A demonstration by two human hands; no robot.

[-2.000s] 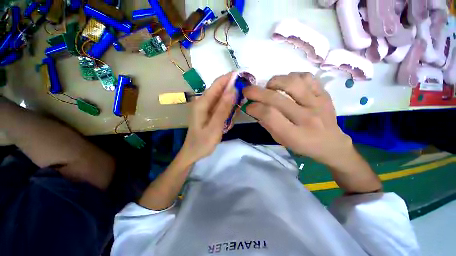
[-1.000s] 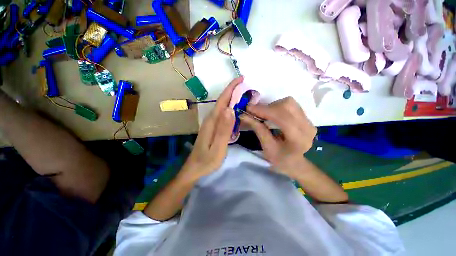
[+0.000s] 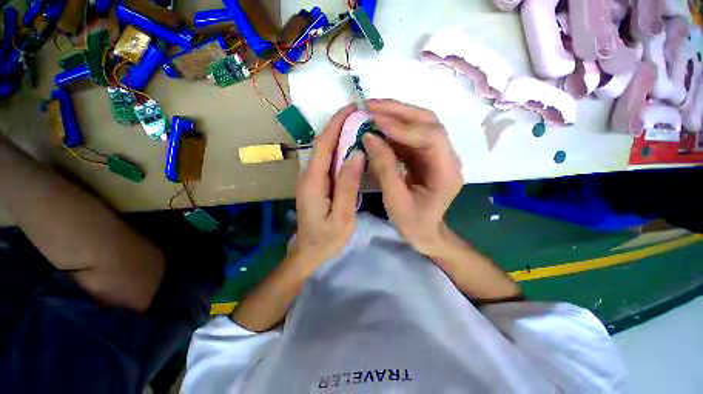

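A pale pink housing half (image 3: 351, 132) is held upright lengthwise between my two hands above the bench's front edge. A dark green circuit board (image 3: 359, 141) shows in its opening, under both thumbs. My left hand (image 3: 330, 181) wraps the housing's left side. My right hand (image 3: 412, 165) holds it from the right, fingers over its far end. The battery inside is hidden by the board and fingers. A screwdriver (image 3: 262, 153) with a yellow handle lies left of my left hand.
Blue batteries (image 3: 176, 150) with wired green boards (image 3: 294, 123) lie heaped at left. Two pink shells (image 3: 536, 100) and small green discs (image 3: 560, 156) lie at right, before a pink housing heap (image 3: 590, 38). A neighbouring person's arm (image 3: 85, 223) rests at the left.
The blue battery seen in the housing is now covered by the green board. My right hand has moved closer, onto the housing, and both thumbs now touch the board.
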